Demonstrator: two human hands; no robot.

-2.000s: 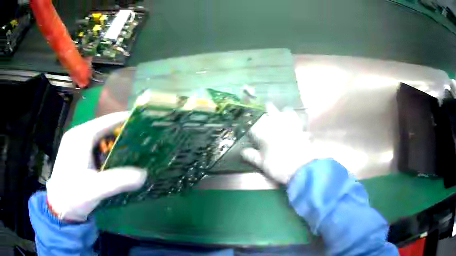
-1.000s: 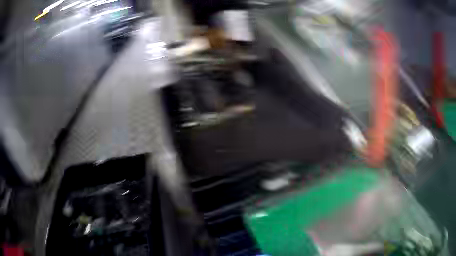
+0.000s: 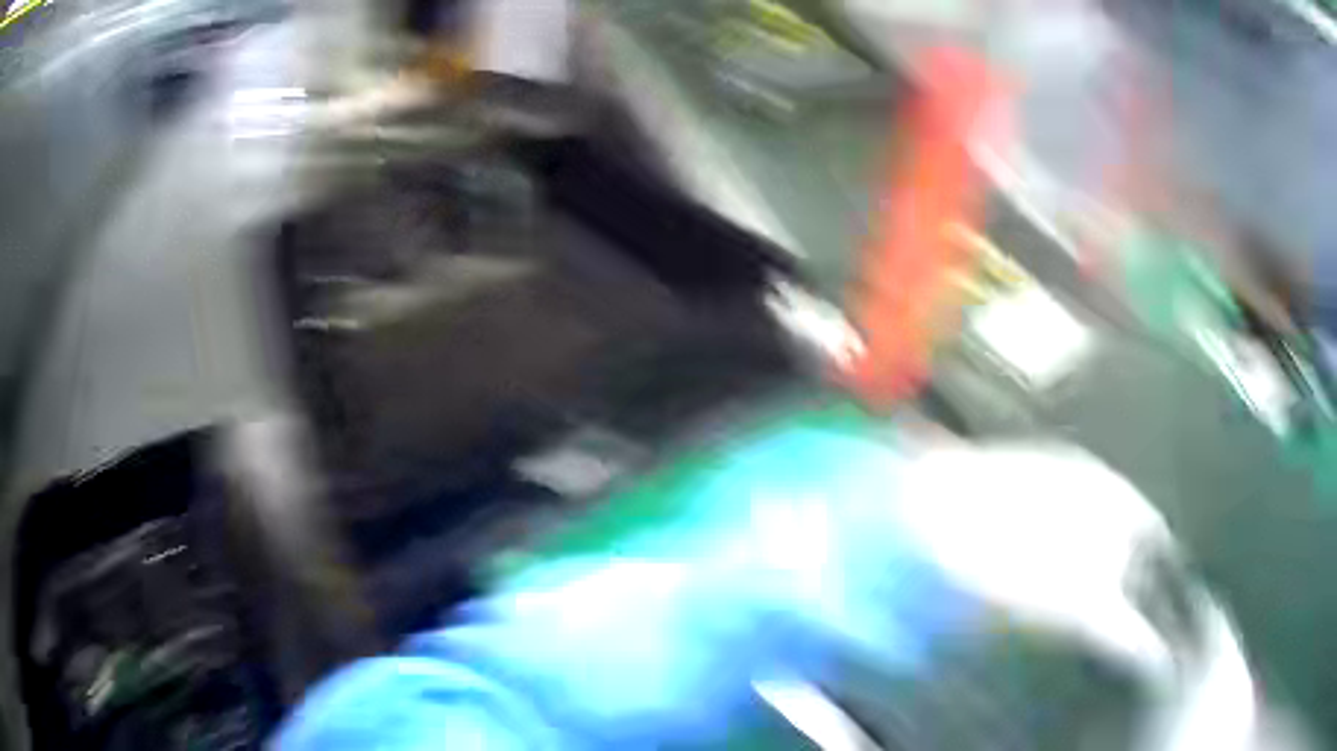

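Observation:
The frame is badly blurred. A blue sleeve crosses from the bottom left to a white-gloved hand, which I take as my left hand (image 3: 1048, 536), at the lower right. Its fingers bend down towards the right edge, and blur hides whether they hold anything. My right hand cannot be made out. The circuit board seen in my hands earlier cannot be identified now.
A large black tote (image 3: 513, 345) stands left of centre, and another black bin with mixed contents (image 3: 140, 631) is at lower left. An orange-red post (image 3: 924, 220) rises right of centre. Behind it lies a board with a white part (image 3: 1034, 335).
The view has swung left from the bench to the totes. After no hand showed one second ago, a blue sleeve and white glove have come into the lower right. The totes and post have shifted left in view.

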